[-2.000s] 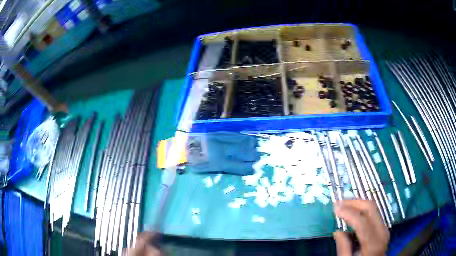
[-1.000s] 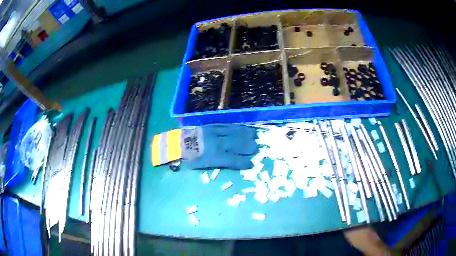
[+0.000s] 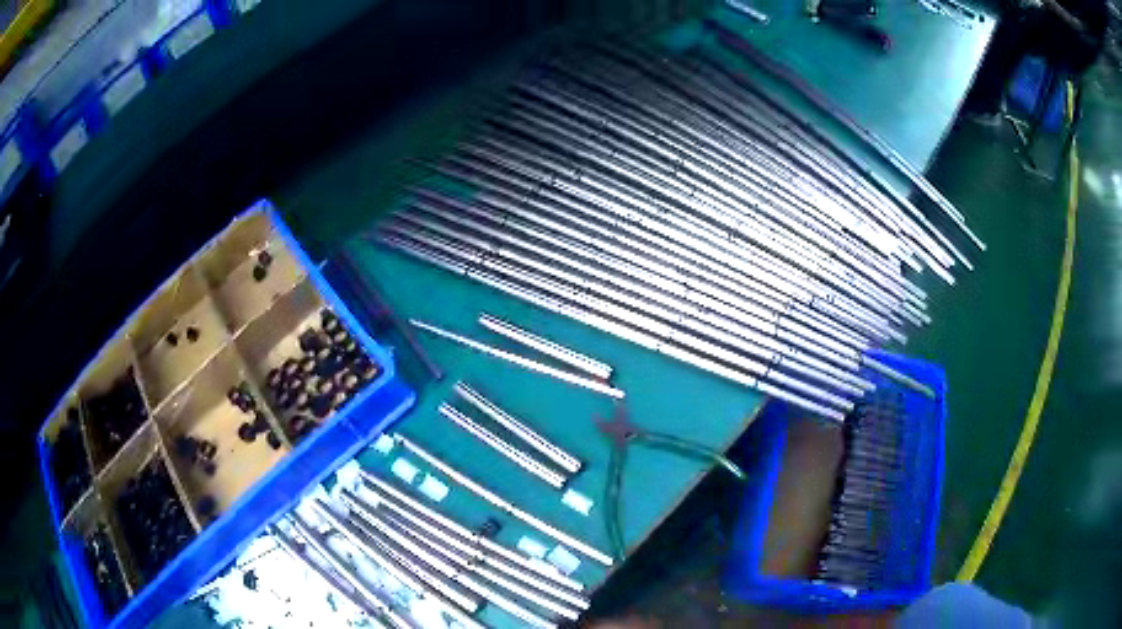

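Observation:
Many bright silver tubes lie fanned out across the green bench. Shorter loose tubes lie nearer me, between them and the parts tray. More tubes lie over and beside loose white pieces at the bottom left. A blurred, skin-toned patch shows at the bottom edge, seemingly part of my right hand or wrist; its fingers and anything held are cut off. My left hand is not in view.
The blue parts tray holds black fittings in cardboard compartments at left. Green-handled pliers lie at the bench edge. A blue crate with small, closely stacked tubes stands below right. Light-blue cloth shows bottom right. A yellow line crosses the floor.
The view has swung right: the tray and white pieces have shifted left, the right tube stack fills the middle, and the crate has appeared. The glove and left stack are out of view.

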